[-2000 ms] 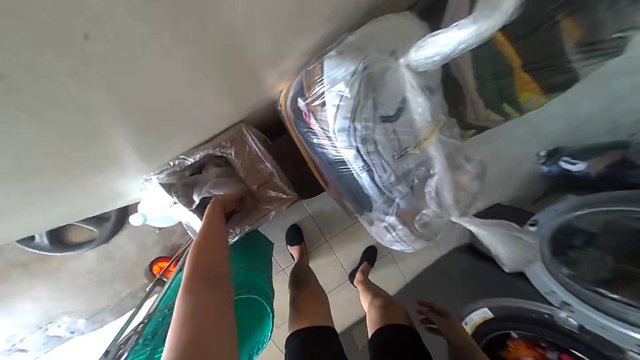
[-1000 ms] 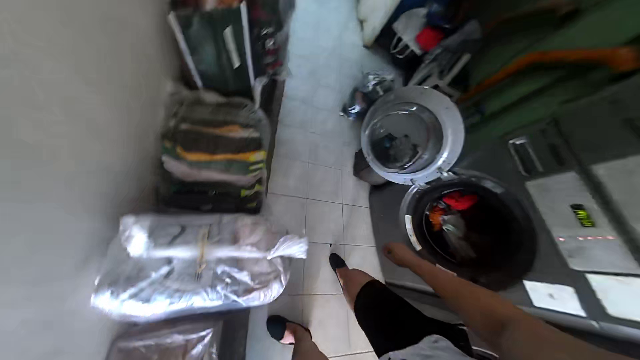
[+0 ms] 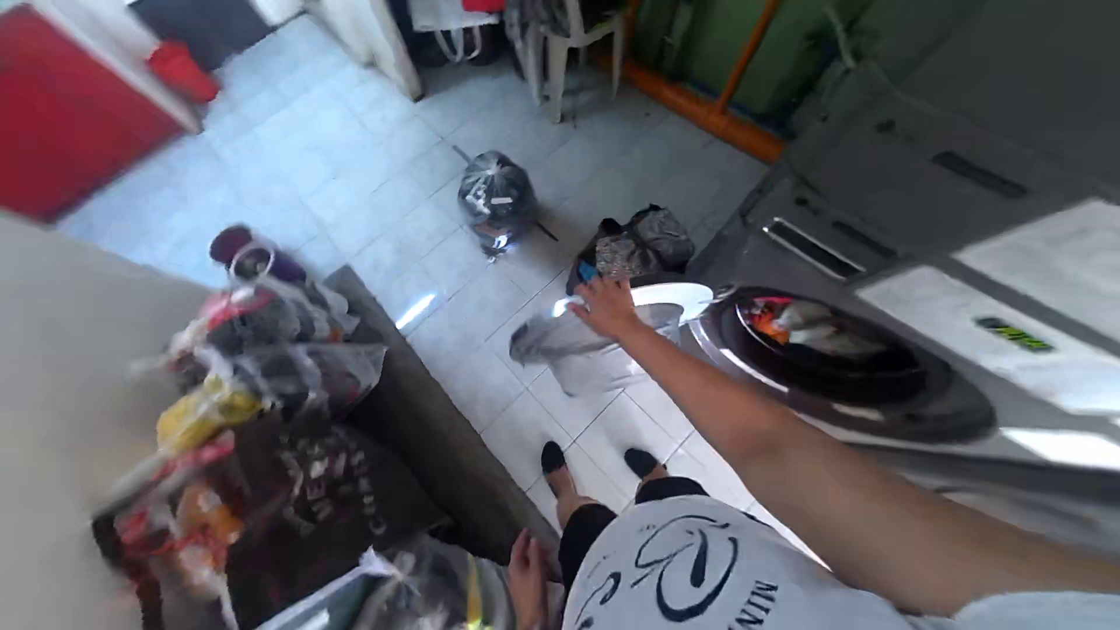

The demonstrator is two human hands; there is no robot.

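My right hand (image 3: 608, 306) lies on the rim of the round, clear washer door (image 3: 604, 337), which stands swung out from the machine. Its fingers are spread over the edge; whether they grip it is hard to tell. Behind the door opening, red, orange and pale clothes (image 3: 792, 325) sit in the drum of the front-loading washing machine (image 3: 892, 385). Low in the view, my left hand (image 3: 528, 573) hangs beside a clear plastic bag of items (image 3: 420, 586), its fingers partly hidden and nothing visible in them.
Bagged clothes (image 3: 297, 350) and a dark printed bag (image 3: 341, 481) lie along a bench (image 3: 437, 420) at left. A tied black plastic bag (image 3: 496, 188) and dark bags (image 3: 643, 245) rest on the tiled floor. A plastic chair (image 3: 577, 44) stands at the back.
My right hand has moved from beside the drum opening to the rim of the washer door. My left hand has come into view at the bottom. The view has turned strongly.
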